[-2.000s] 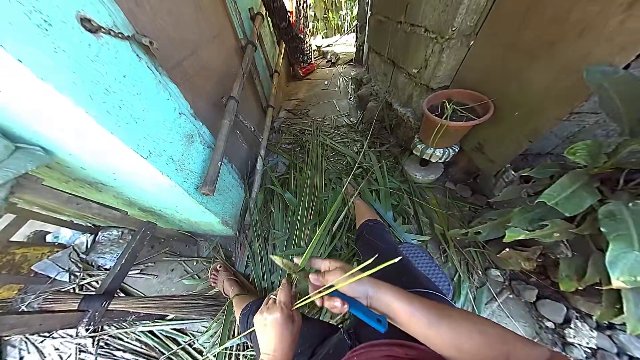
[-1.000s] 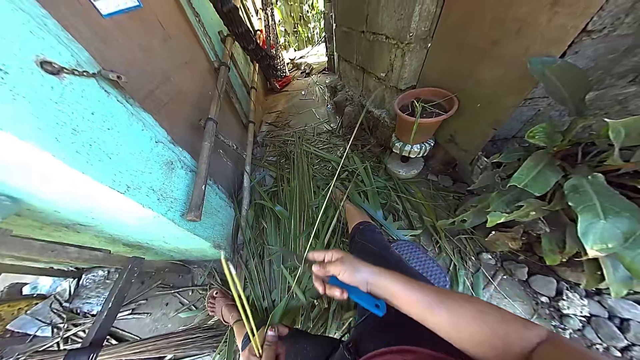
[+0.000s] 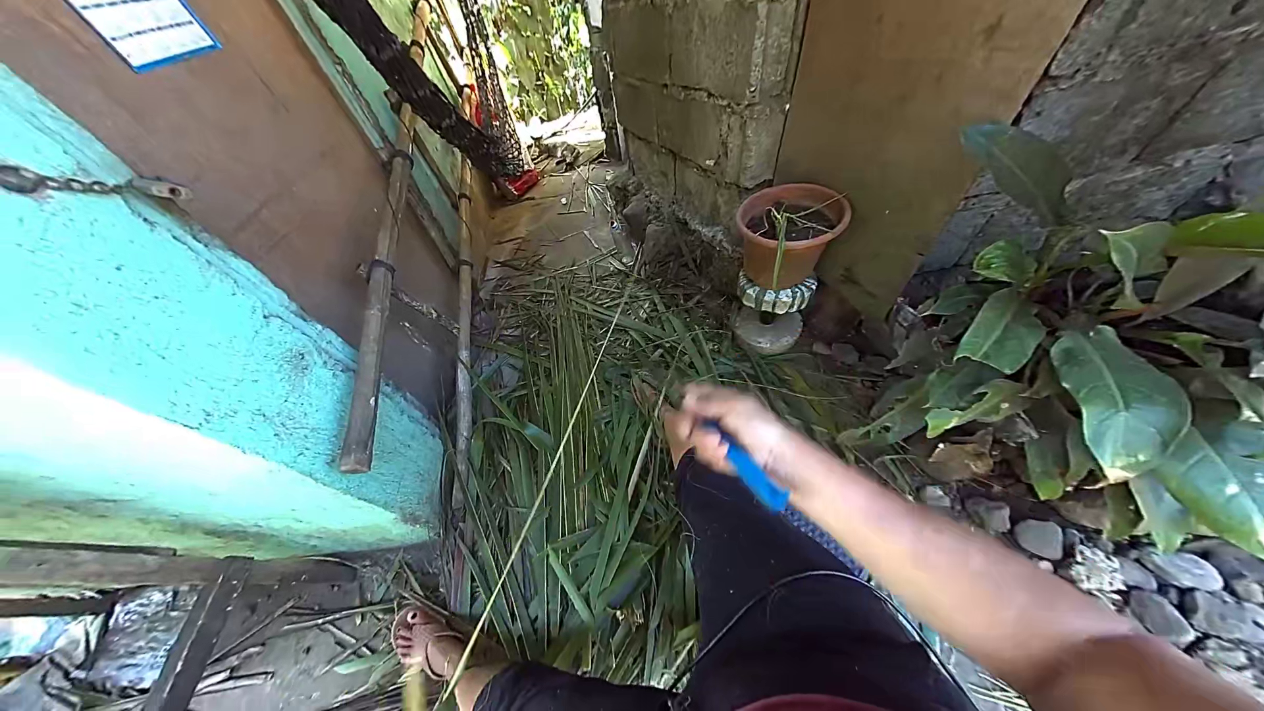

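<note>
My right hand, blurred, is closed round a tool with a blue handle above my right knee; the tool's working end cannot be made out. A long thin leaf midrib slants from the bottom edge up past the left of that hand. Beneath it lies a thick layer of long green palm leaflets between my legs. My left hand is out of the frame. At the bottom edge a blurred yellowish strip shows over my left foot.
A turquoise wall with bamboo poles bounds the left. On the right stand a terracotta plant pot, a leafy plant and grey stones. Wooden slats lie at lower left.
My right hand has moved up and away with the blue-handled tool. My left hand, low in view a second ago with yellow-green strips, has left the frame. The view has shifted.
</note>
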